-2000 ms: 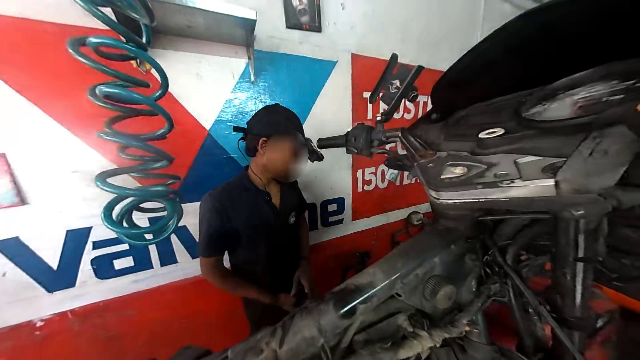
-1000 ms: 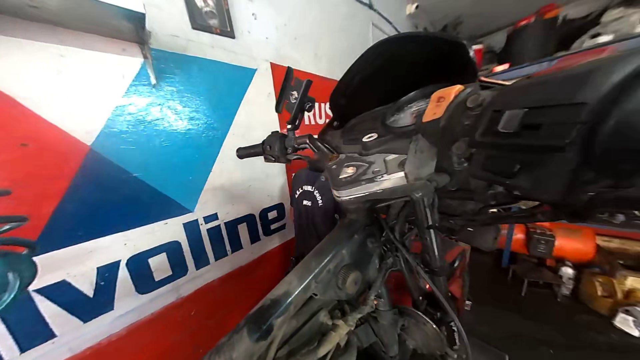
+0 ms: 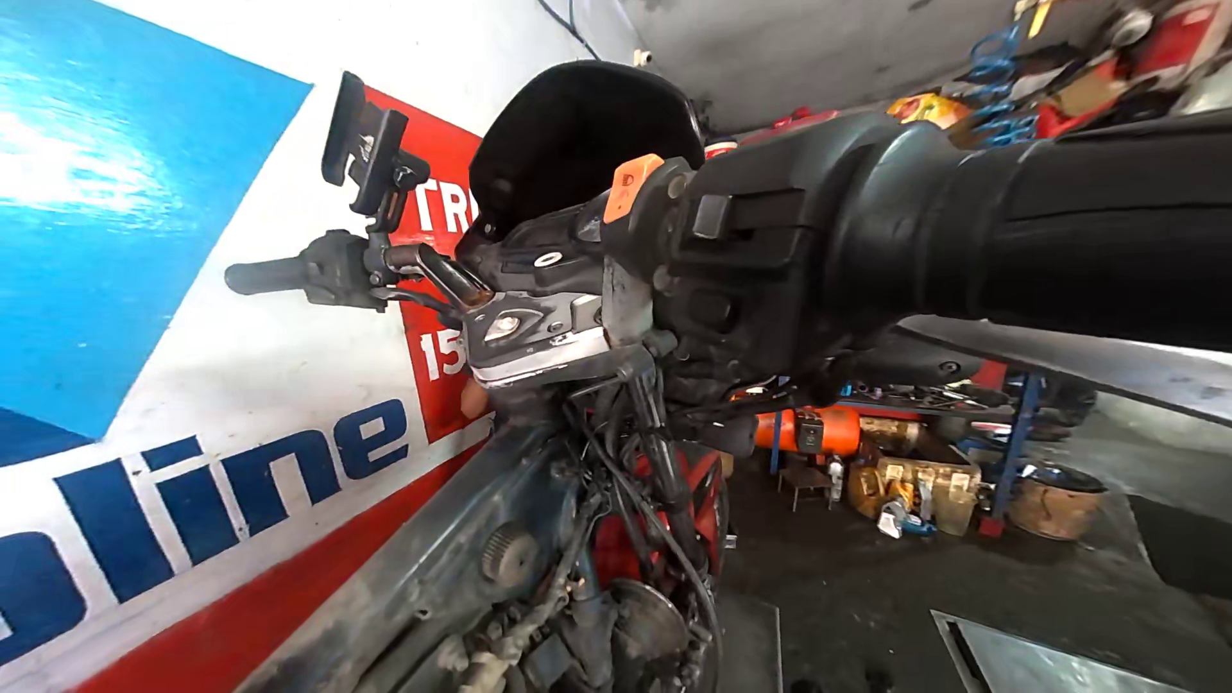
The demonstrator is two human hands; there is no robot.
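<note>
Neither my left hand nor my right hand shows in the head view. A motorcycle handlebar grip (image 3: 1088, 207) in black rubber reaches in from the right edge, close to the camera, joined to a switch housing (image 3: 751, 231) with an orange switch (image 3: 630, 188). Beyond it are the dark windscreen (image 3: 587, 144) and the silver-and-black top clamp (image 3: 549, 337). The far handlebar grip (image 3: 269, 277) points left, and a phone holder (image 3: 368, 144) stands above it. Below runs the bare motorcycle frame (image 3: 433, 539), with exposed cables (image 3: 626, 472) beside it.
A painted wall (image 3: 260, 375) stands close on the left. At the right are an orange cylinder (image 3: 818, 430), a plastic crate with bottles (image 3: 929, 476), a round tub (image 3: 1054, 500) and a blue rack post (image 3: 1015, 452). A metal plate (image 3: 1049, 654) lies on the floor at lower right.
The view has swung right and come closer to the handlebar. The person in dark clothing, seen by the wall earlier, is now almost wholly hidden behind the motorcycle.
</note>
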